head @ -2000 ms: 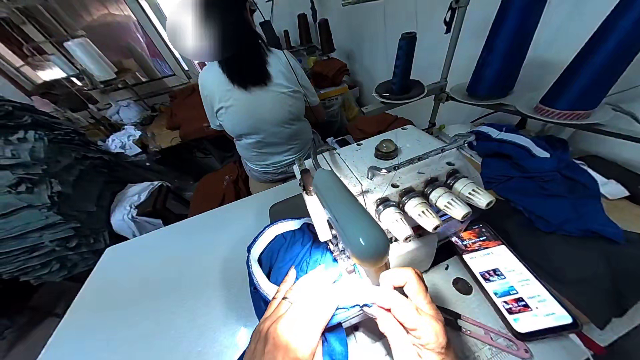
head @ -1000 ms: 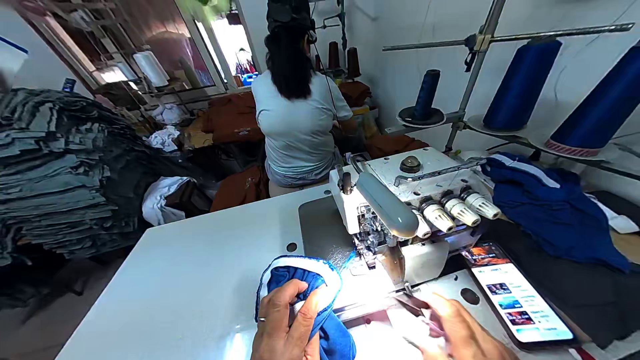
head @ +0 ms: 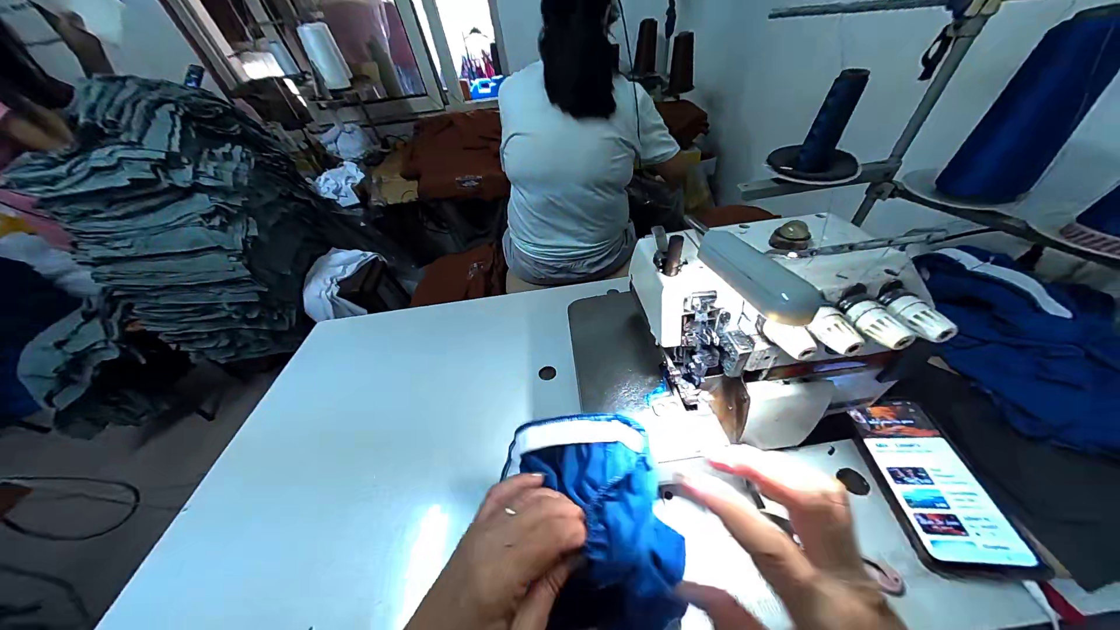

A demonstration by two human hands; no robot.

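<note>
My left hand (head: 534, 547), with a ring on one finger, grips a gathered blue fabric piece (head: 612, 499) that has a white band along its top edge. To the right, my right hand (head: 787, 534) is spread, its fingers apart, slightly blurred; a fingertip is close to the cloth's lower right edge, and whether it touches cannot be told. Just beyond both hands stands a white overlock sewing machine (head: 726, 297), its needle area lit, with a bit of blue thread at the presser foot. Part of a pink-handled tool (head: 884, 576) shows beside my right hand, mostly hidden.
A smartphone (head: 941, 490) with a lit screen lies right of my right hand. Blue garments (head: 1032, 341) lie behind it, below thread cones (head: 1024, 114) on a stand. The white table (head: 376, 420) extends left, beside stacked grey-green fabric (head: 166, 219). A person (head: 569, 166) sits beyond, back turned.
The blue piece was at the machine's needle area two seconds ago and is now in front of it. My right hand, at a tool one second ago, is now spread beside the cloth.
</note>
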